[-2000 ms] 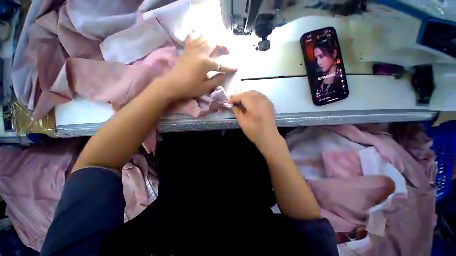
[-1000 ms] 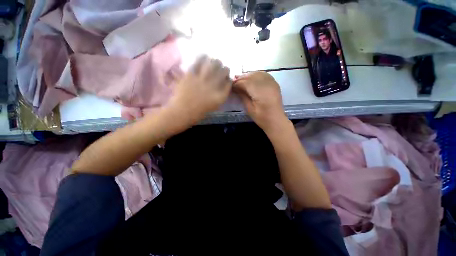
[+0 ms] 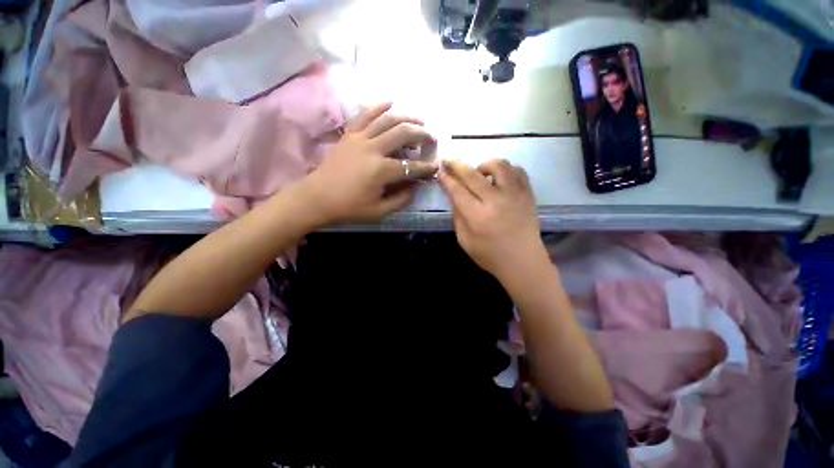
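The dusty-pink and white garment lies bunched on the machine table, left of the needle area. My left hand, with a ring, is at the garment's right end, its thumb and fingers pinching a small seam edge. My right hand pinches the same small bit of cloth from the right, fingertips touching the left hand's. The fingers hide most of that edge. The presser foot and needle area is above and right of the hands, with nothing visible under it.
A lit smartphone lies right of the hands. A dark purple-tipped item and a black strapped item lie farther right. Garment piles hang below the table edge at lower right and lower left. A blue basket is at far right.
Both hands have come together at the small seam edge, and the loose cloth around the fingers at the table edge is now mostly out of sight. The garment at left has barely moved.
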